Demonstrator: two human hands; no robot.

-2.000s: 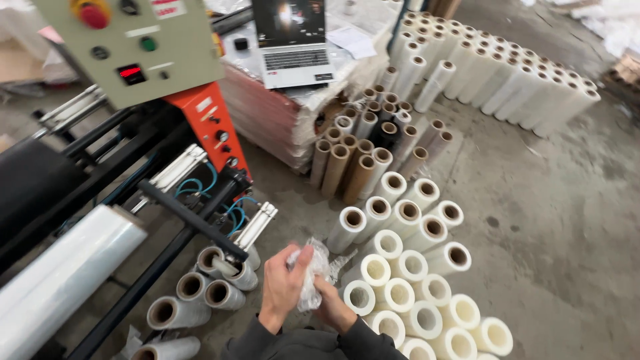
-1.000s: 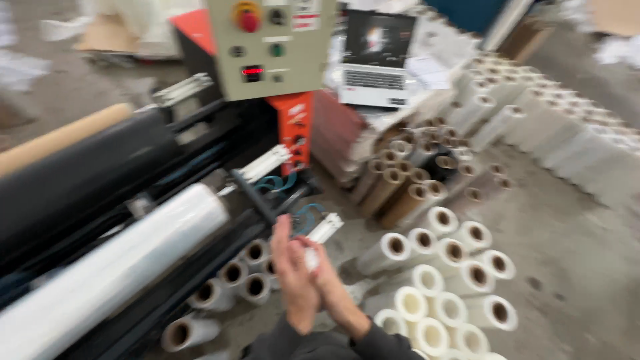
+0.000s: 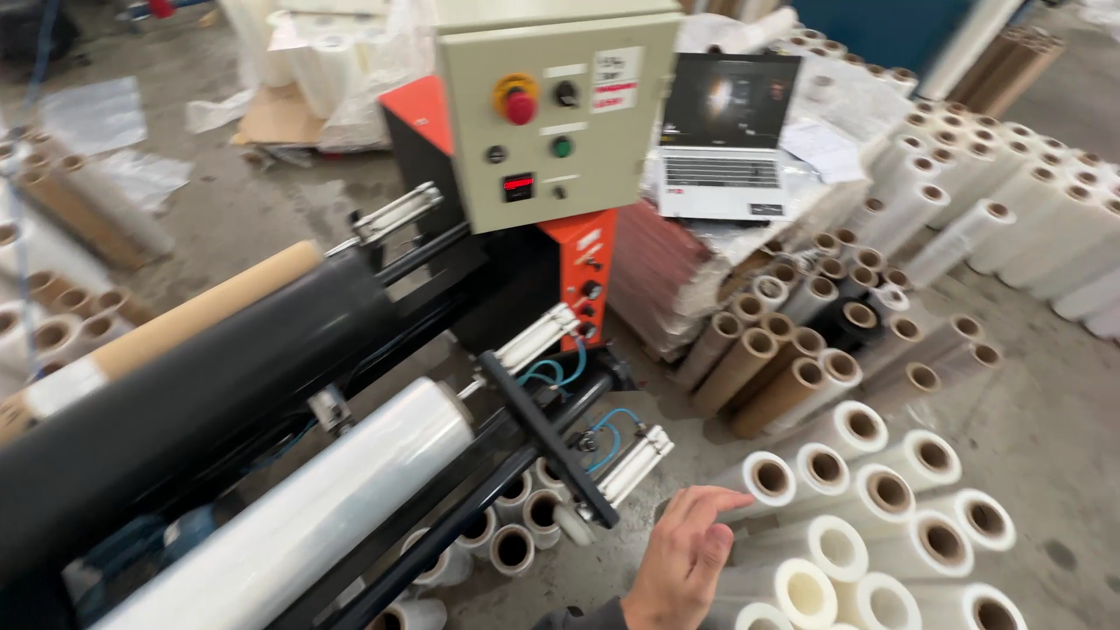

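My left hand (image 3: 681, 556) is at the bottom, right of centre, back of the hand up. Its fingers are bent, with the thumb apart from the index finger, and nothing shows in it. It is nearest to upright rolls of clear film (image 3: 759, 479) on cardboard cores. My right hand is out of view. To the left, a large roll of clear film (image 3: 315, 507) lies along a winding machine, beside a black roller (image 3: 210, 359). A black bar (image 3: 547, 437) with pneumatic cylinders (image 3: 634, 462) and blue hoses stands between that roll and my hand.
A control box (image 3: 560, 114) with a red stop button rises above the machine's orange frame (image 3: 584, 280). Behind it, a laptop (image 3: 726, 136) and papers (image 3: 821, 150) lie on a film-wrapped stack. Brown-cored rolls (image 3: 770, 350) and many more film rolls (image 3: 1032, 210) stand on the right.
My hands were together, with crumpled clear film between them in the oldest frame. Now they are apart: only my left hand shows, and that film is not visible. The view has turned left.
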